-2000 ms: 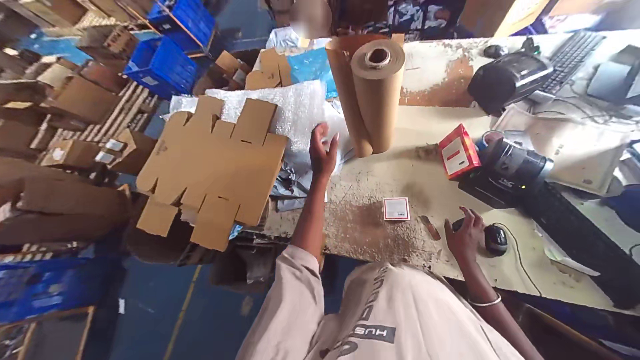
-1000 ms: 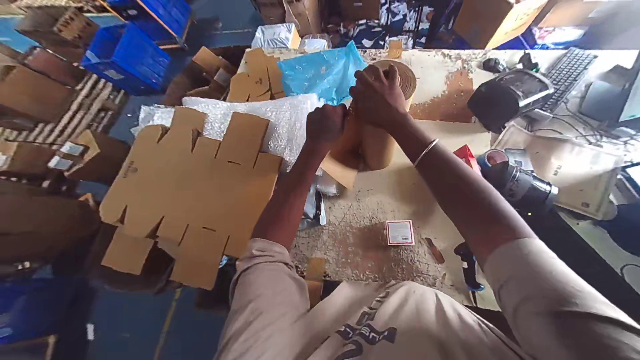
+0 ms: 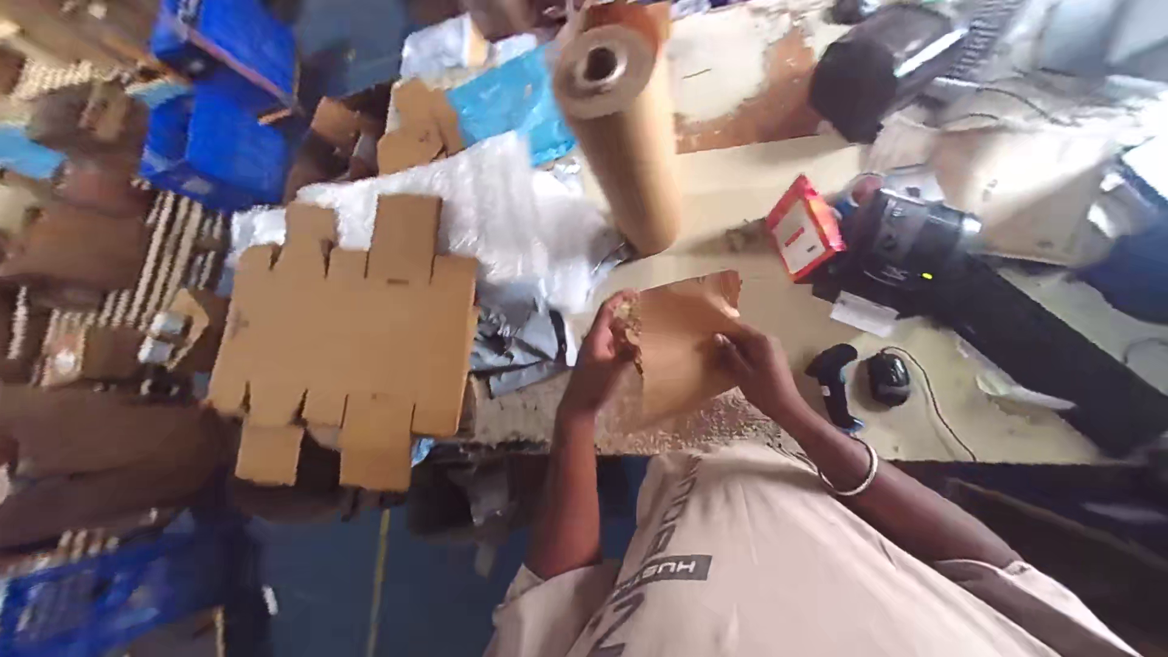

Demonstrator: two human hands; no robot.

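A piece of brown kraft paper [image 3: 680, 351] with ragged edges is held between my hands over the near part of the worktable. My left hand [image 3: 610, 351] grips its crumpled left edge. My right hand [image 3: 753, 360] pinches its right side, thumb on top. Beyond the hands the roll of brown kraft paper [image 3: 630, 155] stands on end, touched by neither hand. The small white card with a red border seen earlier is hidden, and the sheet covers that part of the table.
Flattened cardboard boxes [image 3: 347, 338] and bubble wrap [image 3: 438, 196] lie to the left. A red-and-white packet [image 3: 803, 230], a label printer [image 3: 903, 237], a handheld scanner [image 3: 833, 383] and a computer mouse [image 3: 887, 378] are at the right. Blue crates [image 3: 214, 137] stand at the far left.
Both hands have come back from the top of the roll toward my body, now with a separate piece of brown paper between them. The roll stands upright, away from the hands.
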